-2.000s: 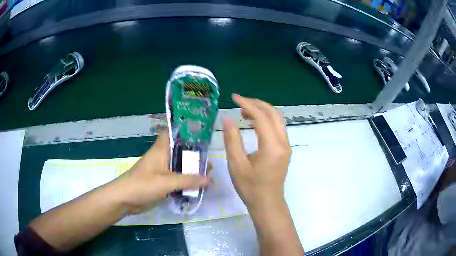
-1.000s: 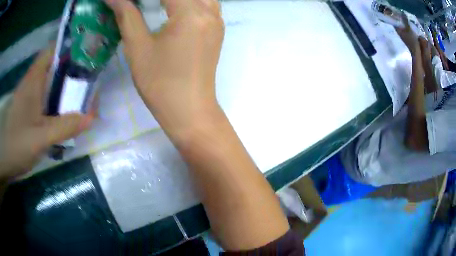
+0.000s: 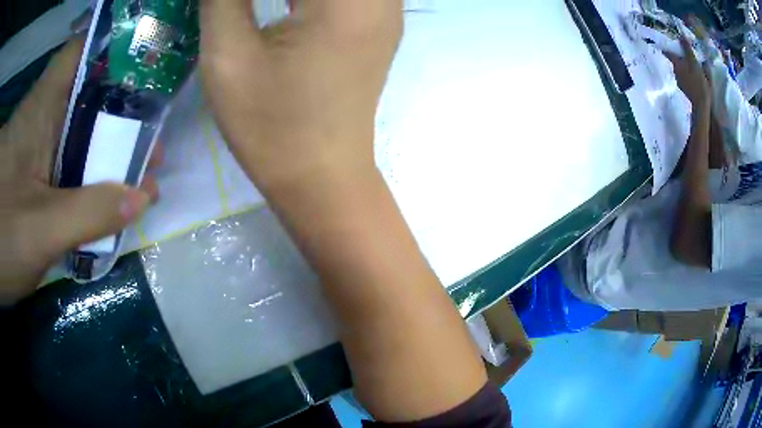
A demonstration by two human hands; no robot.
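The open handheld unit point(image 3: 134, 104) is at the upper left, cut off by the top edge, its narrow handle end pointing down. A white pad point(image 3: 109, 150) lies in the dark handle, and the green circuit board point(image 3: 159, 46) shows above it. My left hand point(image 3: 50, 184) holds the handle, thumb across the white pad. My right hand point(image 3: 301, 84) is at the top beside the board; its fingertips are hidden or cut off, so I cannot tell if it holds anything. A sticker sheet point(image 3: 180, 171) with yellow lines lies under the unit.
A large white sheet point(image 3: 501, 125) lies on the green bench edge point(image 3: 551, 242), with a clear plastic sheet point(image 3: 242, 309) nearer me. A dark phone-like object point(image 3: 601, 42) is at the upper right. A seated person point(image 3: 660, 242) works at right above an open carton point(image 3: 510, 334).
Since two seconds ago the view has turned right and down, bringing the neighbouring person into view. The unit has shifted to the upper left of the picture, and my right hand has moved over its head end.
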